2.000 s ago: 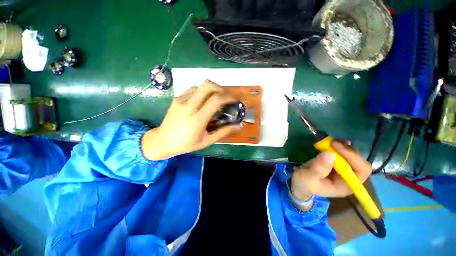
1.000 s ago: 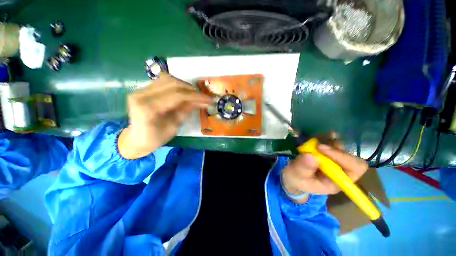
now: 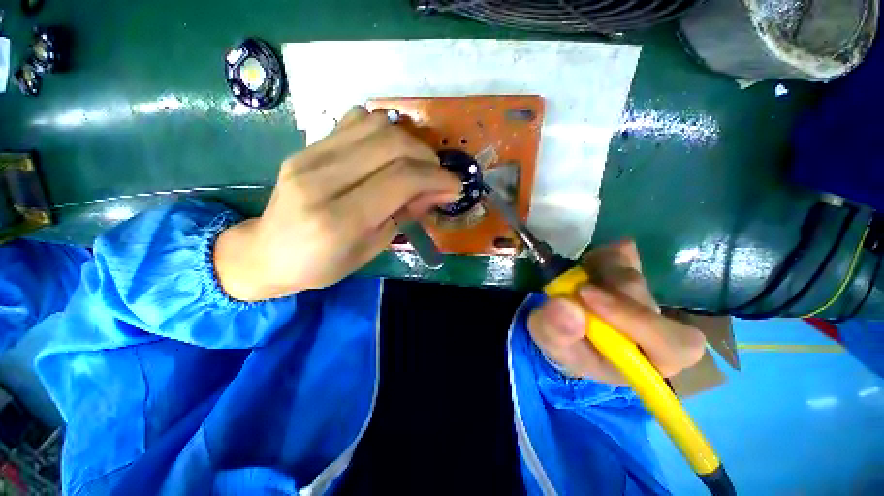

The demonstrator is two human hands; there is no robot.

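Observation:
My right hand [image 3: 620, 320] holds the yellow soldering iron [image 3: 635, 363], its metal tip pointing up-left to the right edge of a round black LED board [image 3: 464, 181]. The board sits at the centre of an orange fixture [image 3: 519, 140] on white paper [image 3: 582, 145]. My left hand [image 3: 334, 208] is over the fixture's left side, with its fingertips pinched together at the board's left edge, partly covering it. Whether they grip the board or something small is hidden. A silvery flat strip [image 3: 420, 244] sticks out below this hand.
Another round LED board [image 3: 254, 74] lies left of the paper, with dark round parts [image 3: 41, 58] farther left. A thin pale wire [image 3: 165, 194] crosses the green bench. A fan grille [image 3: 582, 12] and residue-filled pot [image 3: 790, 39] stand beyond; cables [image 3: 790, 271] hang right.
The view is closer and shifted. My left hand has moved right, onto the board's left edge. The iron's tip has come left to the board, which was set into the fixture between the earlier frames.

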